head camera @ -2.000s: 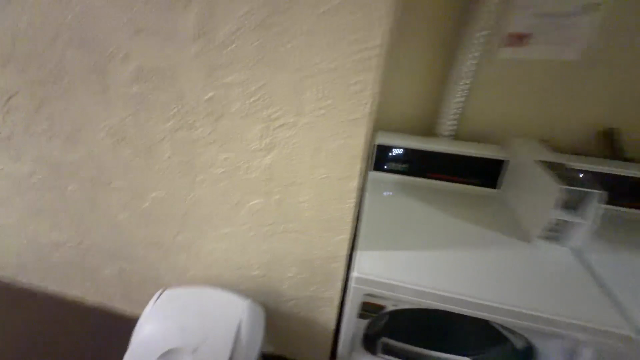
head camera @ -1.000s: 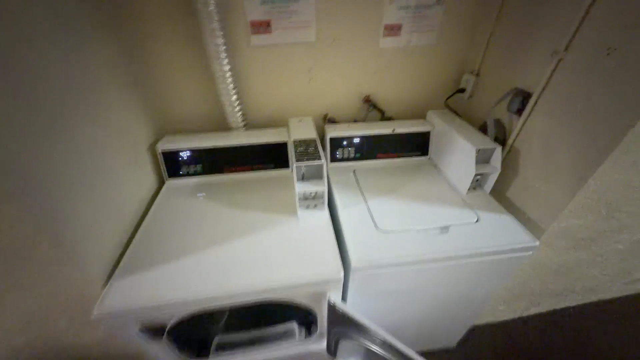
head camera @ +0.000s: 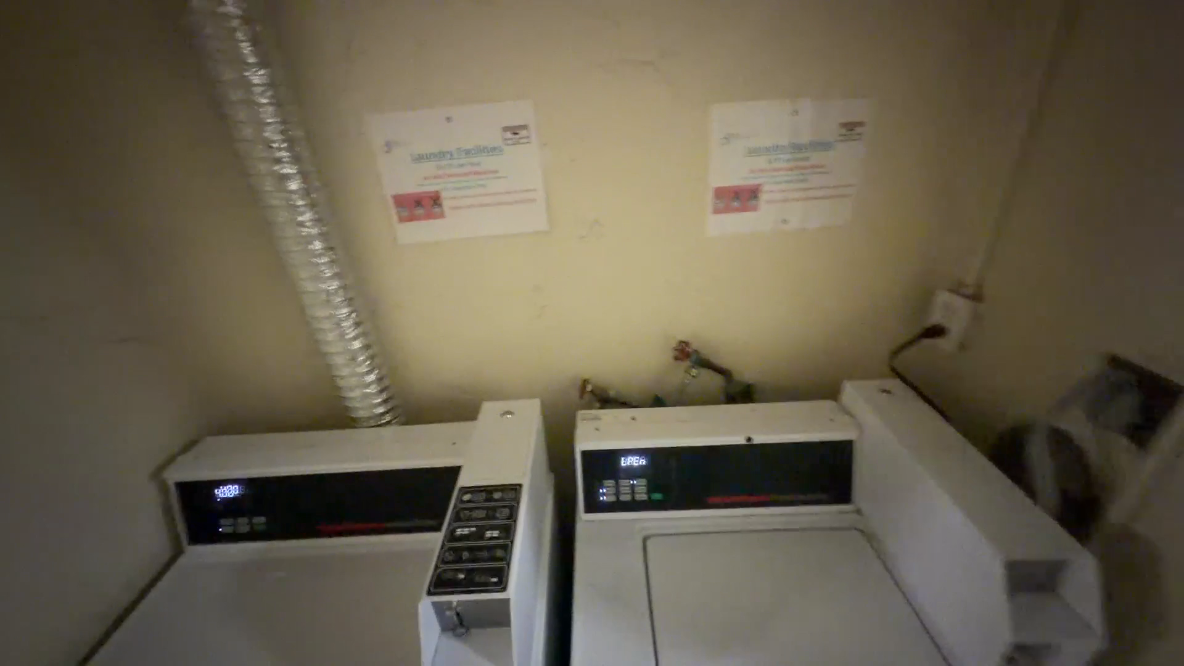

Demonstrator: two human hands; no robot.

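Neither of my hands is in view. On the left stands a white front-loading dryer [head camera: 305, 601] with a lit display on its black control panel [head camera: 314, 507]. To its right is a white top-loading washer [head camera: 610, 592], its lid [head camera: 777, 592] down and its own control panel [head camera: 717, 474] lit. A coin box [head camera: 527, 536] with a black pictogram plate rises at the dryer's right side. Another coin box [head camera: 962, 490] runs along the washer's right side.
A foil dryer duct [head camera: 305, 222] climbs the back wall. Two printed notices [head camera: 462, 176] hang there. Water valves [head camera: 703, 361] stick out behind the washer. A black cord runs from a wall outlet [head camera: 951, 319]. Dark round fittings [head camera: 1045, 472] sit by the right wall.
The view has swung from a textured wall to the two machines, then up toward the wall behind them. The dryer's open door, seen one second ago, is now out of view.
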